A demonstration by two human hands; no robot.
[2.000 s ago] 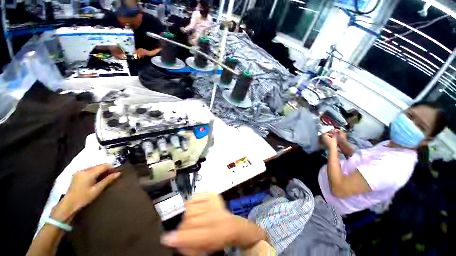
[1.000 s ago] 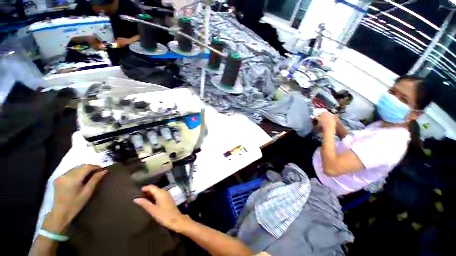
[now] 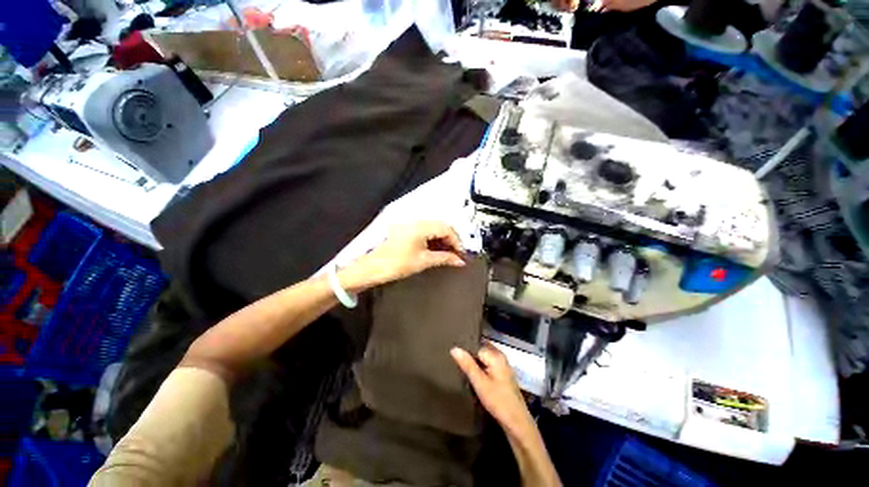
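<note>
A dark brown cloth piece [image 3: 424, 333] hangs over the table's front edge, its top at the needle area of the off-white overlock machine [image 3: 619, 190]. My left hand [image 3: 414, 257] pinches its upper edge close to the needle area. My right hand [image 3: 491, 380] holds its right edge lower down, thumb on top. The presser foot is too dark to make out. A larger brown panel [image 3: 314, 162] lies on the table left of the machine.
A lockstitch machine head [image 3: 143, 114] stands at the far left of the table. Blue crates [image 3: 105, 304] are on the floor left. A small tool tray [image 3: 729, 404] is at the right. Thread cones [image 3: 810, 38] stand beyond the overlock.
The view has swung left, bringing in the lockstitch machine and crates; the seated person at the right is out of view. My right hand now grips the cloth's right edge.
</note>
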